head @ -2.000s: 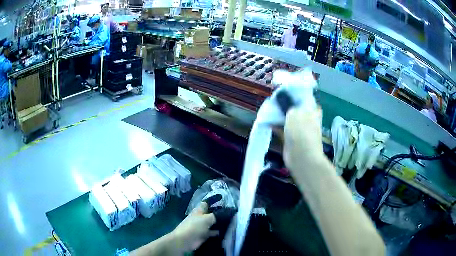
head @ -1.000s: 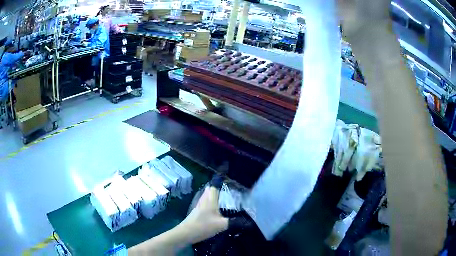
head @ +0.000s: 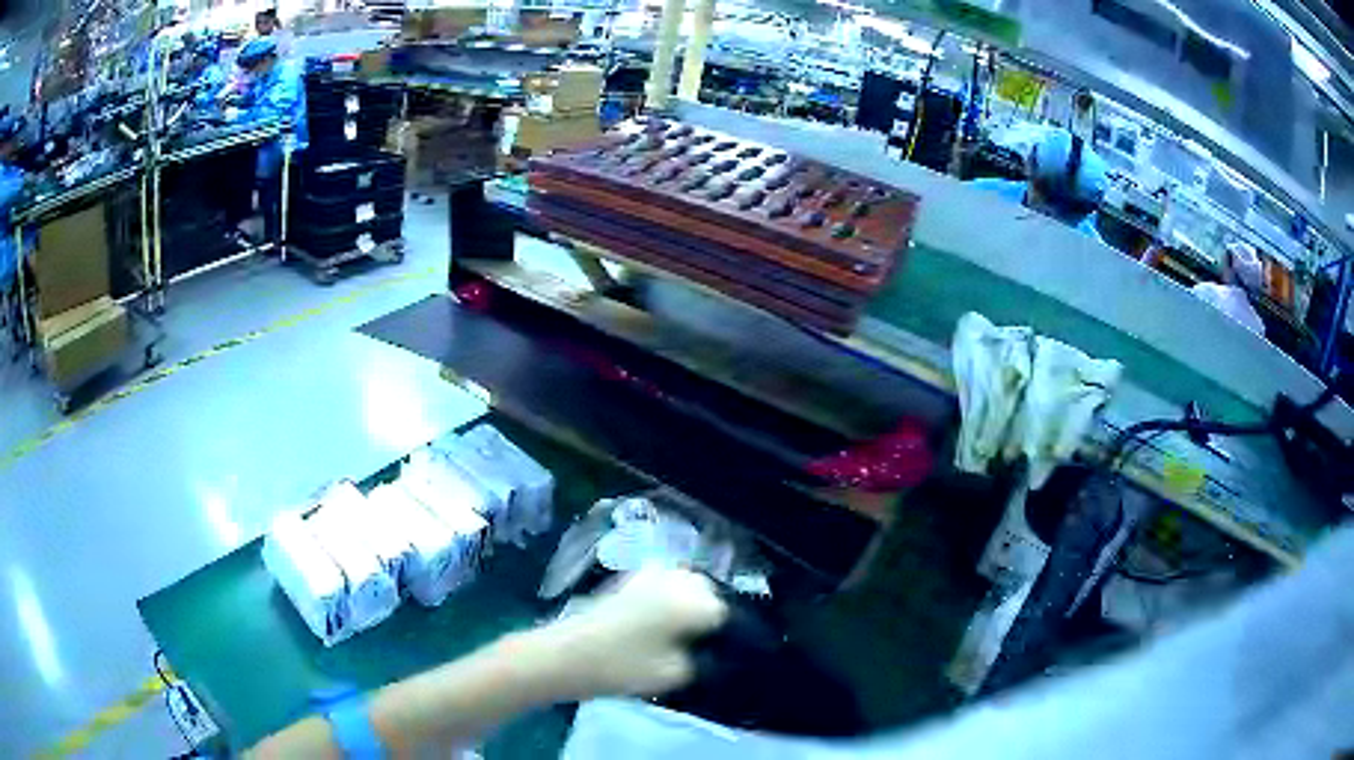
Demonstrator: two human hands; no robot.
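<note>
My left hand [head: 653,631], with a blue band on the wrist, is curled at the left side of the dark heap of black parts [head: 780,676]. Its fingertips are blurred against the black, so I cannot tell whether it grips a part. A crumpled pale packing bag [head: 639,538] lies just behind the hand. A large blurred pale strip, likely a white packing sleeve [head: 1158,690], crosses the lower right close to the camera. My right hand is not in view. White wrapped packs [head: 401,542] stand in a row at the left.
A raised shelf with a reddish-brown perforated stack [head: 713,223] is ahead. Off-white gloves [head: 1025,394] hang on its edge, with cables at right. Pink-red wrap [head: 876,457] shows below. People in blue work at stations behind.
My right hand rose with the long white strip and has left the picture; the strip now lies across the lower right. My left hand stayed near the black heap.
</note>
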